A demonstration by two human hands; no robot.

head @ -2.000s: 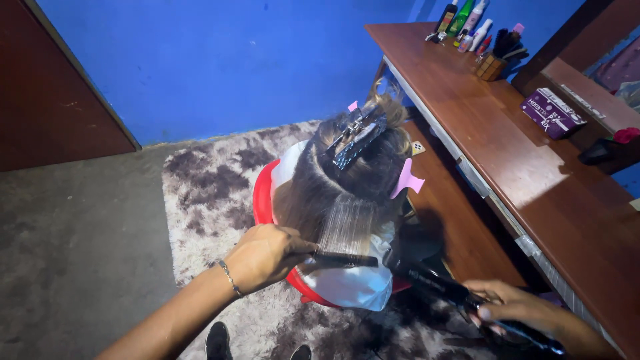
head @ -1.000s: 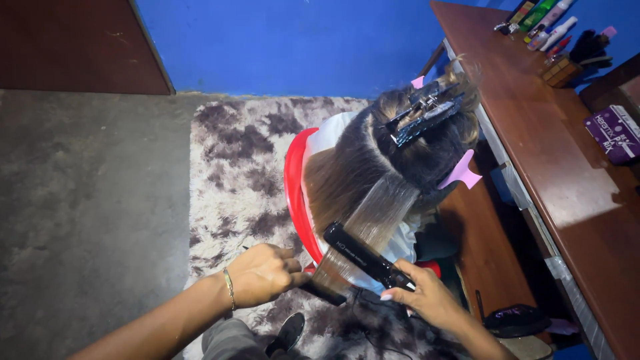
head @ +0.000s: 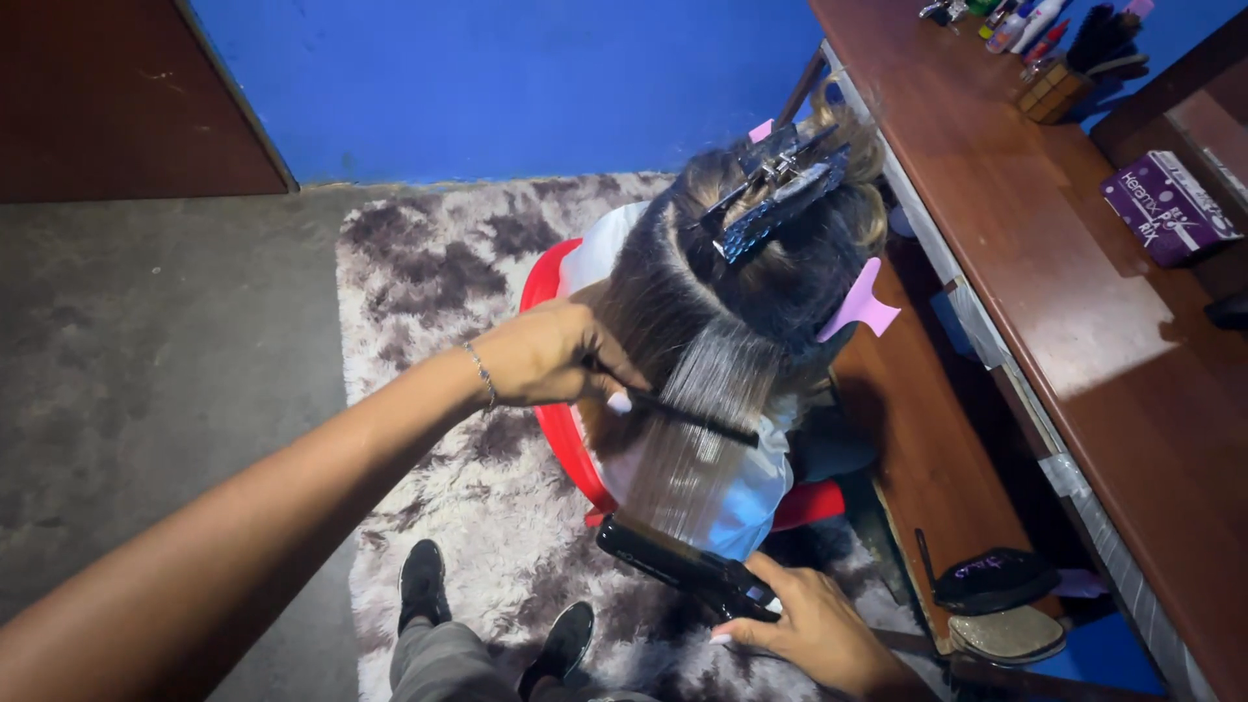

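My left hand (head: 570, 356) holds a black comb (head: 697, 419), whose teeth lie across a straight section of a seated person's hair (head: 726, 370). Below the comb, my right hand (head: 814, 619) grips a black hair straightener (head: 673, 565) at the lower end of that section. Whether its plates are fully closed on the hair cannot be told. Dark sectioning clips (head: 785, 210) hold up the hair on the crown. A pink clip (head: 860, 304) sits at the right of the head, another pink clip (head: 761, 131) at its far side.
The person sits on a red chair (head: 565, 444) over a shaggy rug (head: 448, 283). At the right runs a wooden table (head: 1033, 234) with a purple box (head: 1165, 210), a brush holder (head: 1055, 91) and bottles. A black pouch (head: 994, 580) lies on the lower shelf (head: 936, 458).
The comb, beneath the straightener at the hair's lower part one second ago, now lies higher across the section. The straightener is now below it, near the hair ends.
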